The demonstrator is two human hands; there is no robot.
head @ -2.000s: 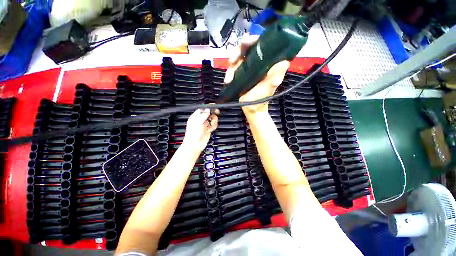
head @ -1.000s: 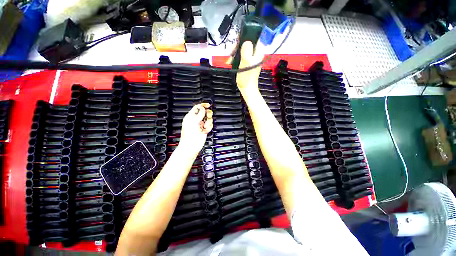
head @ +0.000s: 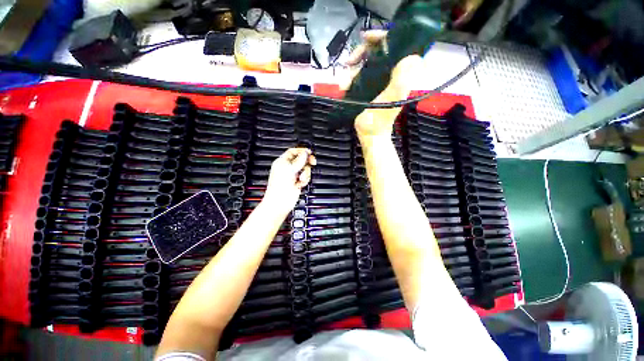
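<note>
Slim black plastic handles [head: 339,240] with ring-like ends lie side by side in long rows on a red sheet [head: 21,282]. My right hand [head: 392,84] grips a dark green electric screwdriver [head: 404,44], its black nose pointing down and left over the rows. My left hand [head: 293,173] is above the middle rows with fingertips pinched together; a tiny dark bit, likely a screw, shows at the fingertips. A small screw tray [head: 188,225] with a bright rim, full of black specks, sits on the rows left of my left forearm.
The thick black screwdriver cord [head: 212,89] crosses the view above my left hand. At the back are a black box [head: 104,39], a yellow-orange item [head: 258,51] and a whitish bag [head: 330,28]. A grey bar [head: 579,123] and a white fan [head: 600,324] are at right.
My right hand has brought the screwdriver back from the rear of the bench, lower and tilted towards my left hand. My left hand appears slightly further right. The cord has shifted.
</note>
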